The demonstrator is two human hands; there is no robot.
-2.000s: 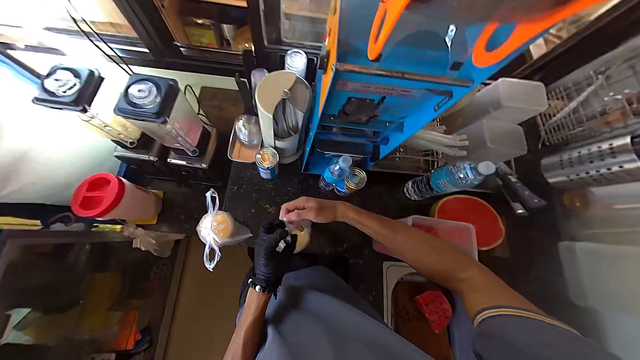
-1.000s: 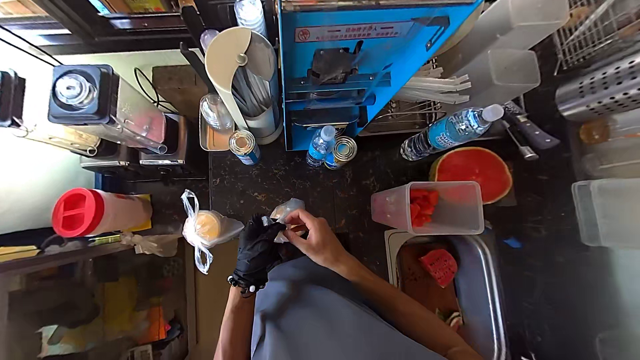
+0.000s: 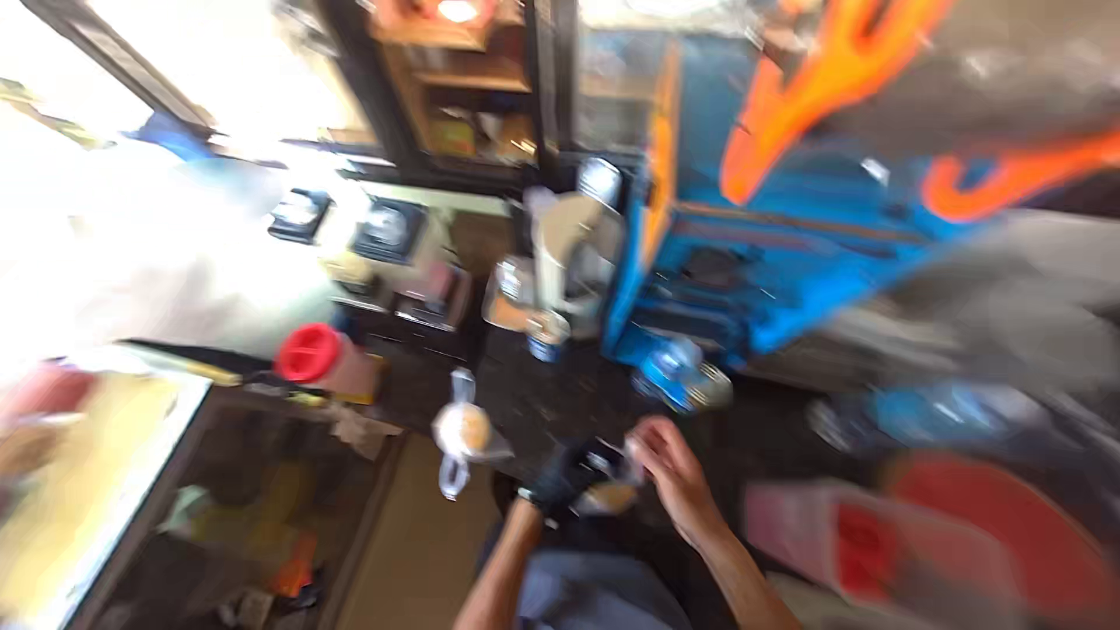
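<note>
My left hand [image 3: 569, 477], in a black glove, holds the top of a small clear plastic bag [image 3: 610, 497] with pale yellowish contents, close to my body. My bare right hand [image 3: 669, 459] is at the bag's right side with its fingers bent; blur hides whether they grip the plastic. To the left on the counter sits a tied clear bag around a pale cup [image 3: 464, 429], its handle loops spread. A blue-labelled can [image 3: 548, 336] stands beyond my hands.
A blue machine [image 3: 700, 289] stands beyond, with a bottle [image 3: 672, 372] and a can [image 3: 709, 389] before it. Left are blenders [image 3: 389, 229] and a red-lidded jug [image 3: 324, 354]. Right are a clear tub of red pieces [image 3: 866, 547] and cut watermelon [image 3: 1006, 534]. Orange handles [image 3: 814, 96] hang above.
My right hand has moved apart from my left hand; a second ago they were together at the bag. The view has swung left and blurred.
</note>
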